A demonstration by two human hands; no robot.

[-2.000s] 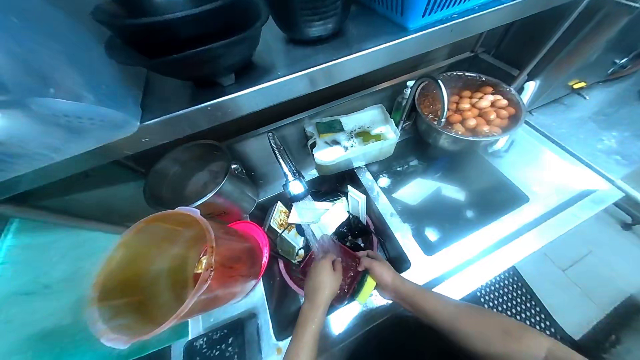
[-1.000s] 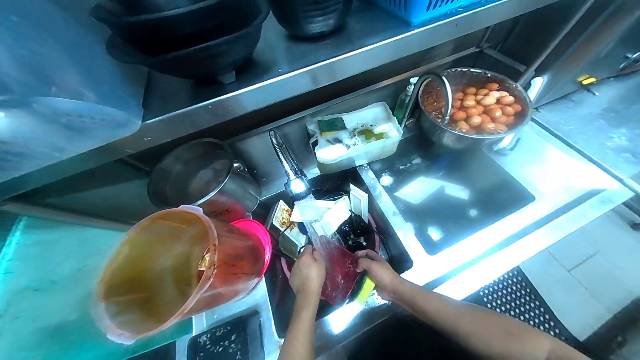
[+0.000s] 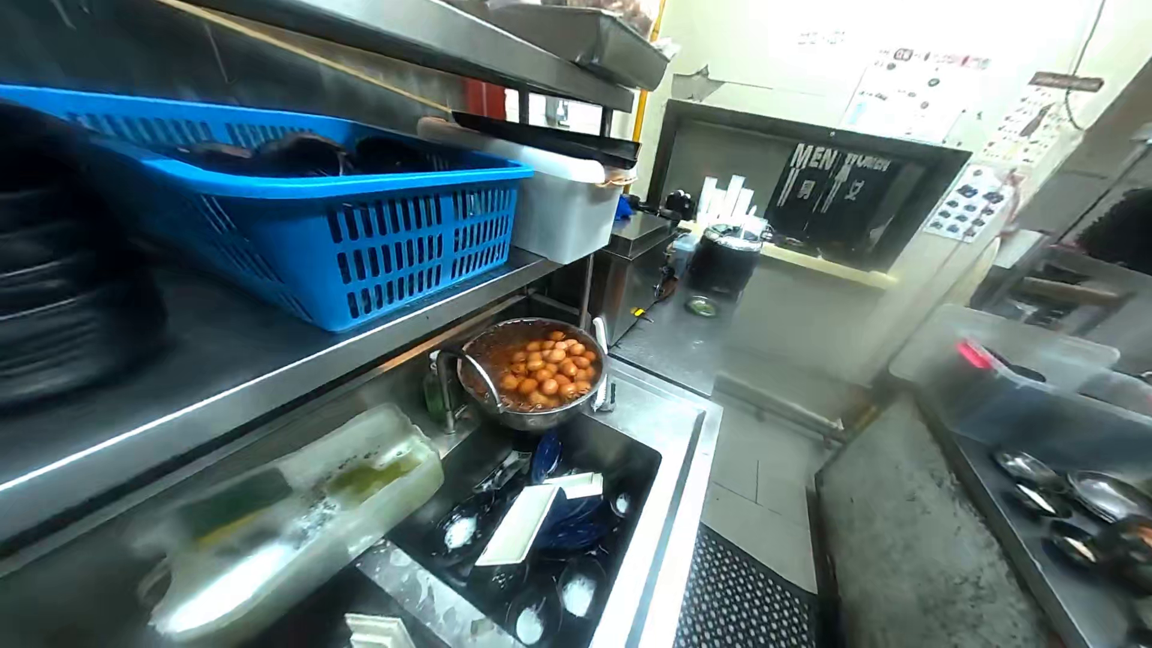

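Note:
Neither of my hands is in the head view now. Below the shelf, a metal bowl (image 3: 598, 382) holds brown eggs (image 3: 547, 367) in dark liquid, with a curved faucet (image 3: 477, 373) over its left side. In the right sink basin (image 3: 643, 486), pale rectangular dishes (image 3: 519, 525) and dark blue dishes (image 3: 574, 526) lie in water. A translucent plastic tub (image 3: 405, 486) at lower left holds soapy liquid and a green and yellow sponge (image 3: 236, 511). The edge of another pale dish (image 3: 378, 632) shows at the bottom.
A blue plastic basket (image 3: 414, 234) and a white plastic bin (image 3: 567, 202) stand on the metal shelf (image 3: 360, 351), right of stacked black bowls (image 3: 63, 297). Beyond the sink are a black pot (image 3: 723, 261) and a floor mat (image 3: 738, 594). Metal bowls (image 3: 1111, 495) sit on a counter at right.
The view has swung far right and up. Both hands, earlier holding a red thing and clear plastic over the left basin, are out of view. Pale and blue dishes now show in the right basin.

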